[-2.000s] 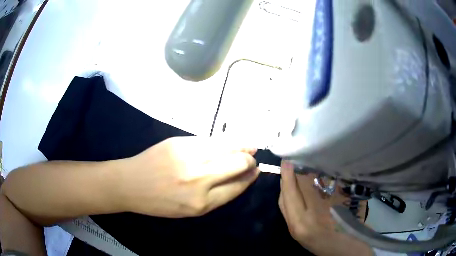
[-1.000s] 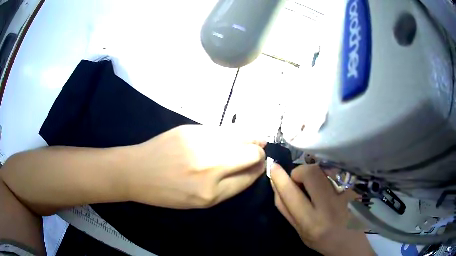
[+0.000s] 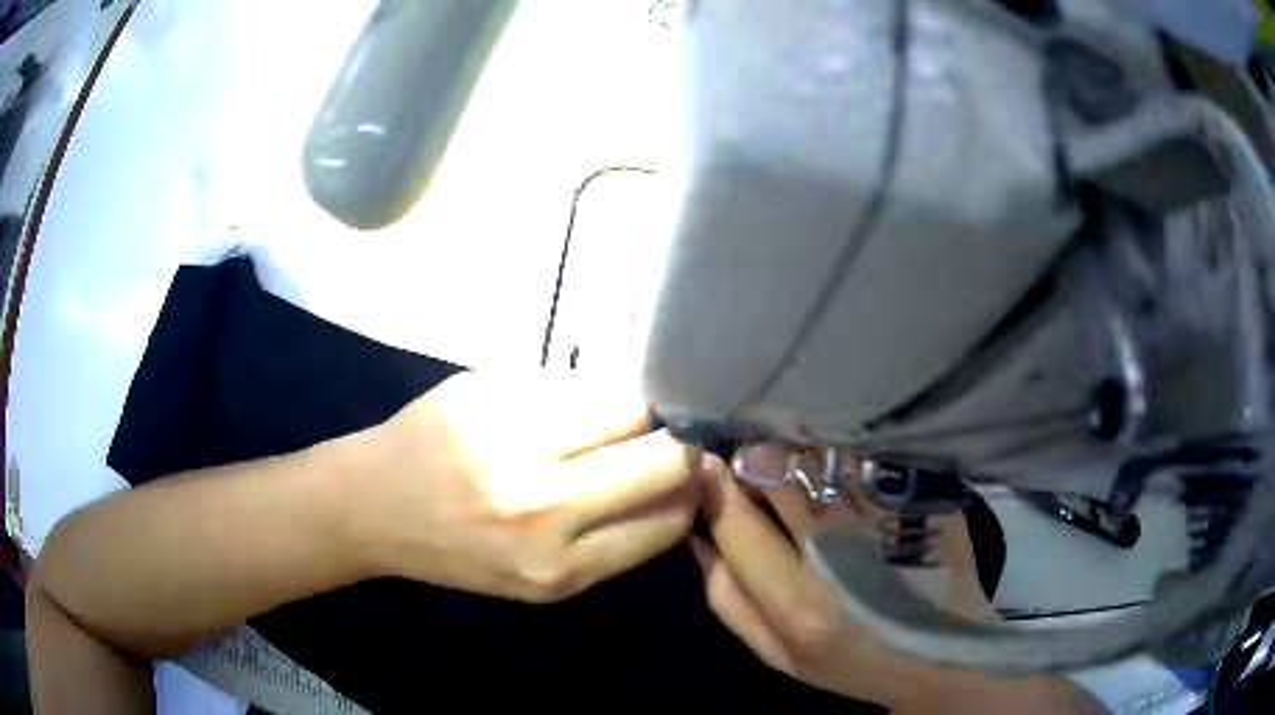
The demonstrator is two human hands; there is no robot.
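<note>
The black fabric piece (image 3: pixel 294 377) lies on the white table, with a wide part at the left and more cloth below my hands. My left hand (image 3: pixel 531 489) rests on the cloth, its fingertips pinched together at the edge of the machine head. My right hand (image 3: pixel 783 573) is bare and meets the left fingertips from the right, partly behind metal parts and a curved grey guard. The sewing machine head (image 3: pixel 839 238) covers the needle area. The white label does not show now; the fingertips hide what is between them.
A rounded grey lamp tube (image 3: pixel 406 126) hangs left of the head. The bed cover outline (image 3: pixel 601 266) shows behind my left hand. A printed scale (image 3: pixel 266 671) runs along the table's front edge. Black snips (image 3: pixel 1098 520) lie at the right.
The view has shifted, so the machine head covers more of the middle and its badge is out of sight. The white label seen between the fingertips is now hidden. The fingertips are closer together.
</note>
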